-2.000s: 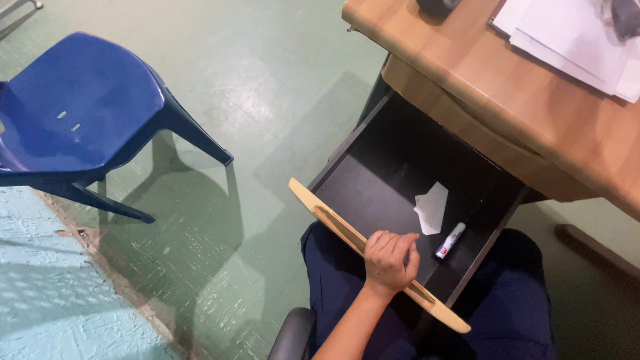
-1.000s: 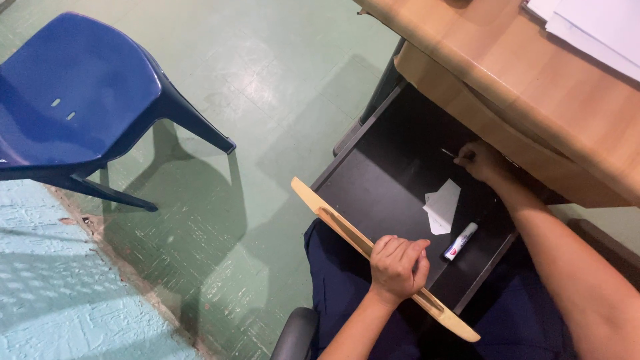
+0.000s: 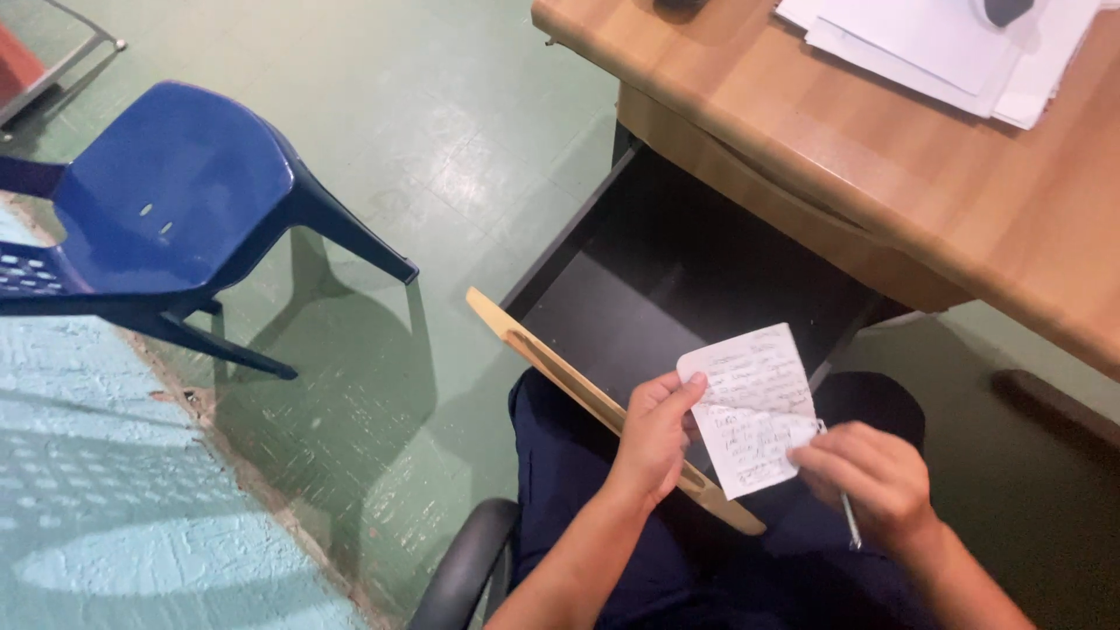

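Observation:
My left hand pinches the left edge of a creased sheet of paper that bears handwriting. At the sheet's lower right edge is my right hand, its fingers closed on the paper and on a thin, pale pen-like stick that sticks out below them. Both hands are above my lap, over the front right part of the pulled-out black drawer with its light wooden front. The paper hides part of the drawer; the marker seen there earlier does not show.
The wooden desk stands at the right, with a stack of papers and a dark object on top. A blue plastic chair is at the left on the green floor. A black armrest lies beside my left forearm.
My left hand has let go of the drawer front and now holds the paper, which lay in the drawer before. My right hand has come out of the drawer with the thin stick.

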